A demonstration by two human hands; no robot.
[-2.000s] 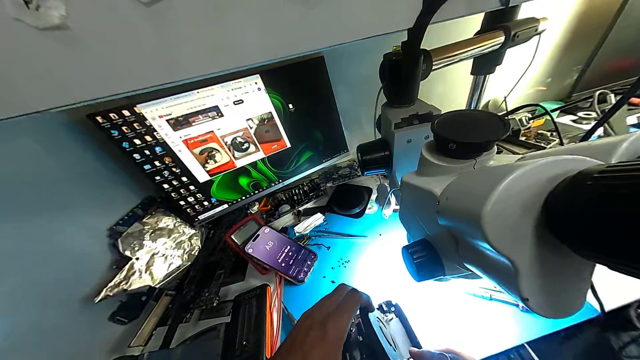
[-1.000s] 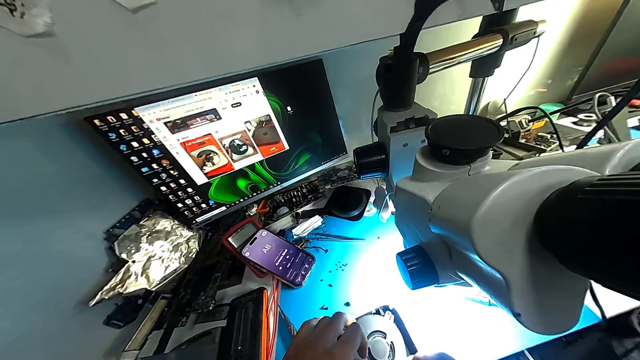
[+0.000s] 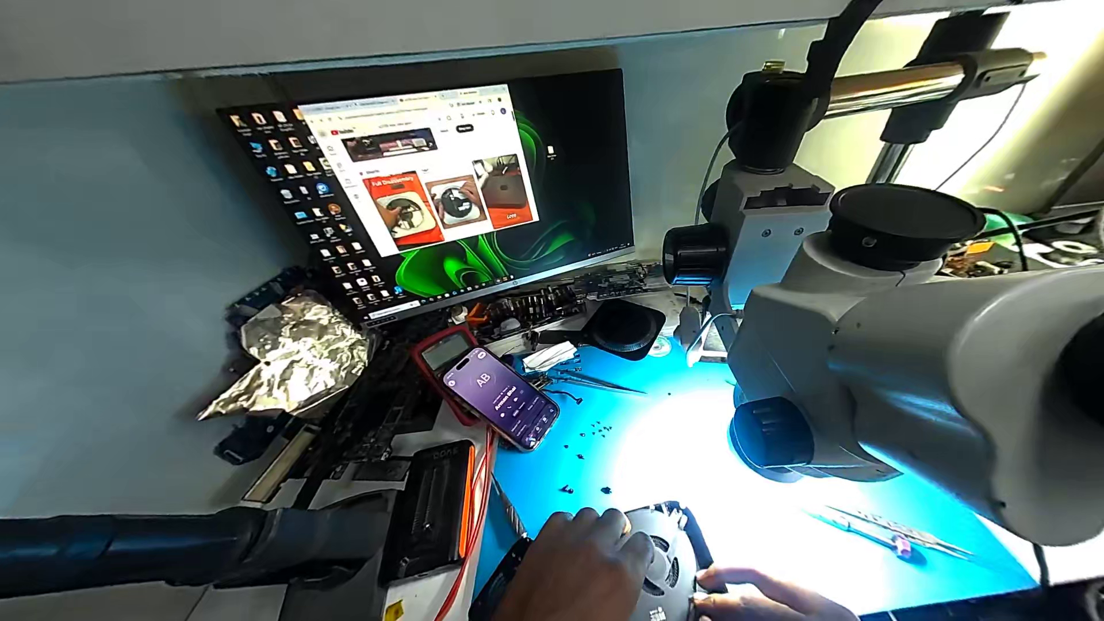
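Note:
At the bottom of the head view a round grey device part with curved vents (image 3: 662,552), probably a fan housing, rests on the blue mat (image 3: 552,470). My left hand (image 3: 582,565) lies over its left side, fingers curled at the upper edge; whether they grip it is unclear. The fingertips of my right hand (image 3: 750,595) touch the right edge, thumb and finger apart around it. A dark strip runs along the part's upper right rim. Small dark screws (image 3: 606,490) are scattered on the mat above the hands.
A stereo microscope (image 3: 897,362) overhangs the right side. Tweezers (image 3: 914,533) and a screwdriver (image 3: 888,539) lie beneath it. Left are a phone (image 3: 503,398) on a red multimeter (image 3: 435,354), red wires (image 3: 473,535), a black-orange case (image 3: 431,509) and foil (image 3: 297,358). A monitor (image 3: 578,172) stands behind.
Two seconds ago the round part was tilted up between my hands; now it lies flatter, with its vented face showing. My right hand has come further into view at its right edge.

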